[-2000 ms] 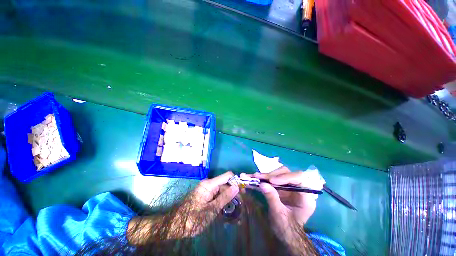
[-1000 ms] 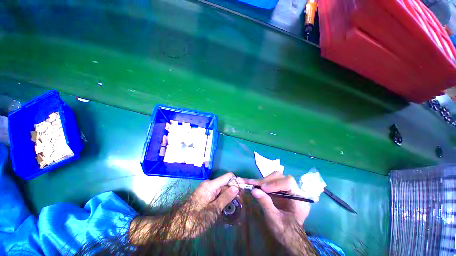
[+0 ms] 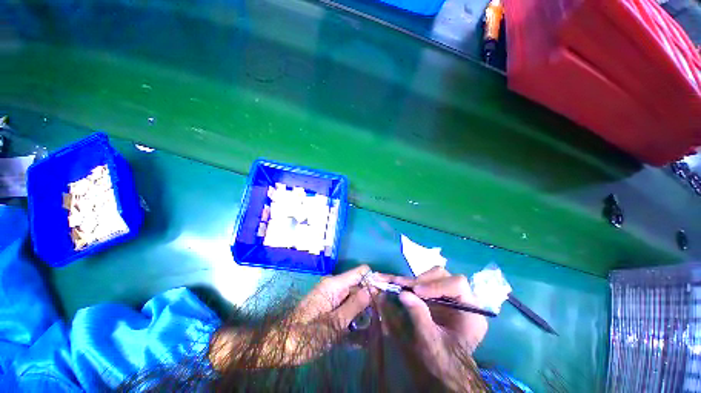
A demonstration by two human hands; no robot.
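Note:
My left hand [image 3: 332,305] pinches a small pale strip at the edge of a round electronic unit [image 3: 360,319], whose dark round part hangs below the fingers. My right hand [image 3: 442,307] holds dark tweezers [image 3: 461,306], their tip end at the pale strip [image 3: 383,285] between both hands. Hair partly hides both hands and the unit. An open blue parts bin [image 3: 244,230] in front holds many pale pads [image 3: 300,220]. White paper scrap [image 3: 420,255] lies beside my right hand.
A second blue bin [image 3: 48,206] with pads stands at left. Crumpled clear film [image 3: 490,287] and a dark pointed tool [image 3: 534,315] lie right. Ribbed clear trays [image 3: 653,330], red crates [image 3: 592,77], an orange-handled screwdriver [image 3: 493,23] and small black units [image 3: 613,211] are farther right.
The whole view has shifted, so things sit slightly farther right in the picture. My right fingers and the tweezers have changed angle slightly; both hands stay together at the unit.

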